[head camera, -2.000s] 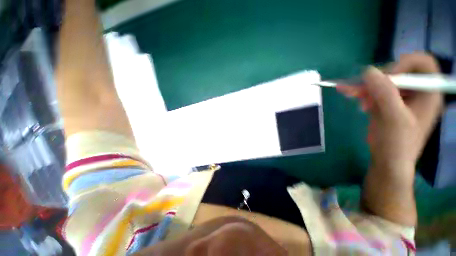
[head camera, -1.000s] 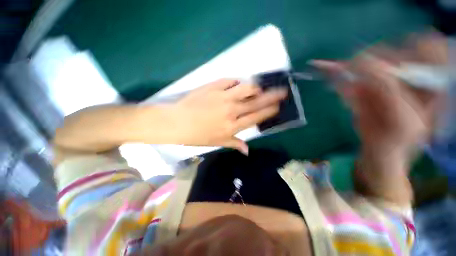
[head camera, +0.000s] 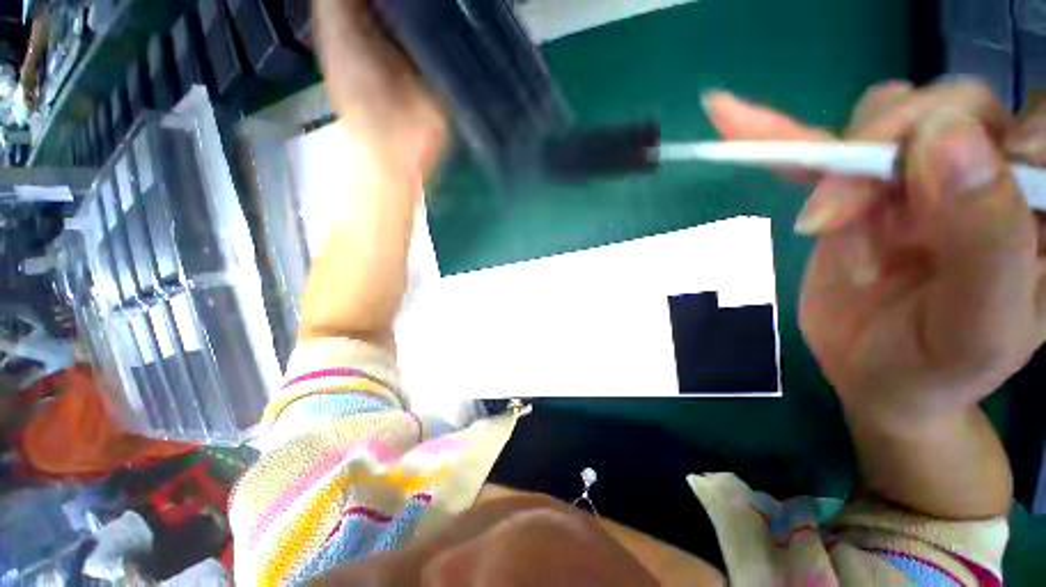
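My right hand (head camera: 918, 218) holds the tweezers (head camera: 791, 154), pointing left. A flat black adhesive pad (head camera: 602, 151) is on their tip, above the mat. My left hand (head camera: 384, 103) holds a long black housing (head camera: 470, 69), tilted and blurred, at the top. The pad is close to the housing's lower end; I cannot tell if they touch. The white backing sheet (head camera: 562, 310) lies on the mat with the black pre-cut pads (head camera: 728, 353) at its right end; their block has a notch at its top right.
A green mat (head camera: 734, 57) lies under the work. Clear blister trays (head camera: 161, 287) stand at left. Dark housings (head camera: 189, 46) are in a row at upper left, with more dark blocks (head camera: 981, 46) at upper right. An orange-red object (head camera: 75, 424) is at lower left.
My left hand has left the sheet and now holds the black housing up. The tweezers now carry a pad, and the black block has gained a notch at its top right.
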